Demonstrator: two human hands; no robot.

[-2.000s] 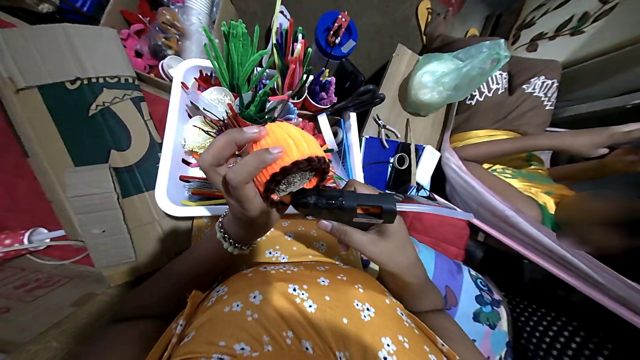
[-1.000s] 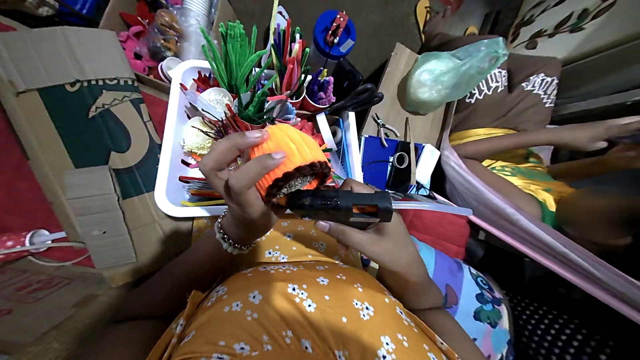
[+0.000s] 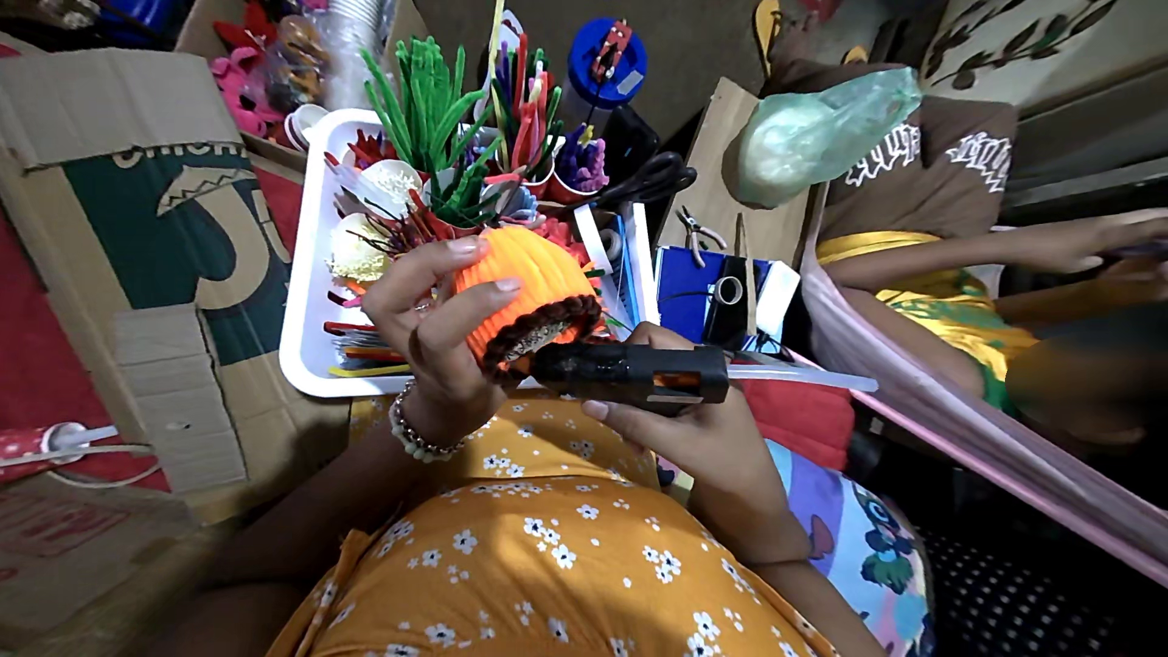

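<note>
My left hand (image 3: 443, 328) holds an orange cup-shaped piece (image 3: 525, 278), ribbed like pipe cleaners laid side by side, with a dark brown twisted rim (image 3: 584, 315) tilted down and toward the right. Inside the rim a speckled greyish filling shows. In my right hand (image 3: 703, 438) is a black hot glue gun (image 3: 630, 372), its nozzle end at the lower rim of the orange piece; whether they touch is hard to tell. A clear glue stick (image 3: 803, 376) sticks out of the gun's back. The fingers on its handle are partly hidden.
Behind my hands, a white plastic tray (image 3: 297, 319) bears cups of green pipe cleaners (image 3: 424, 119) and other colours. Pliers (image 3: 701, 235) and a tape roll (image 3: 728, 290) lie on a blue item. Cut cardboard (image 3: 182, 365) is at left. Another person's arms (image 3: 967, 251) are at right, near a plastic bag (image 3: 821, 137).
The orange piece has turned a little in my left hand, its rim tipping further downward. The glue gun stays close to the rim.
</note>
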